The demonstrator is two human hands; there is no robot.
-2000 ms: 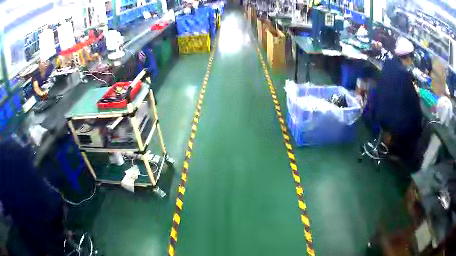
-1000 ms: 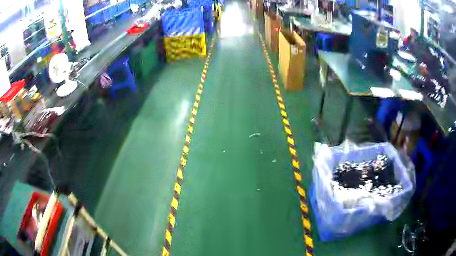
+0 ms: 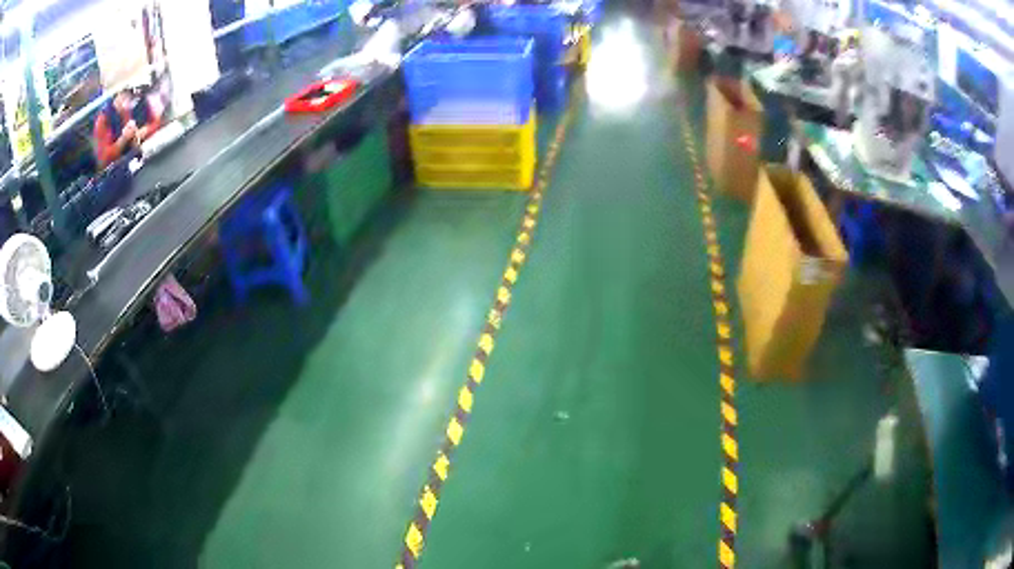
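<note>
Neither of my hands is in the picture. Nearest in front of me is the green floor of an aisle between two yellow-and-black tape lines. A tall open brown carton stands just right of the right line, with another carton behind it. Left of the left line, blue crates are stacked on yellow crates. Details are blurred.
A long dark bench runs along the left, with a red tray, a white fan and black cables. A blue stool stands beside it. A person is behind it. A green-topped bench stands at the right.
I have moved forward along the aisle. The trolley and the lined blue crate have passed out of view. The brown cartons and the stacked crates appear nearer, and the view has turned slightly left.
</note>
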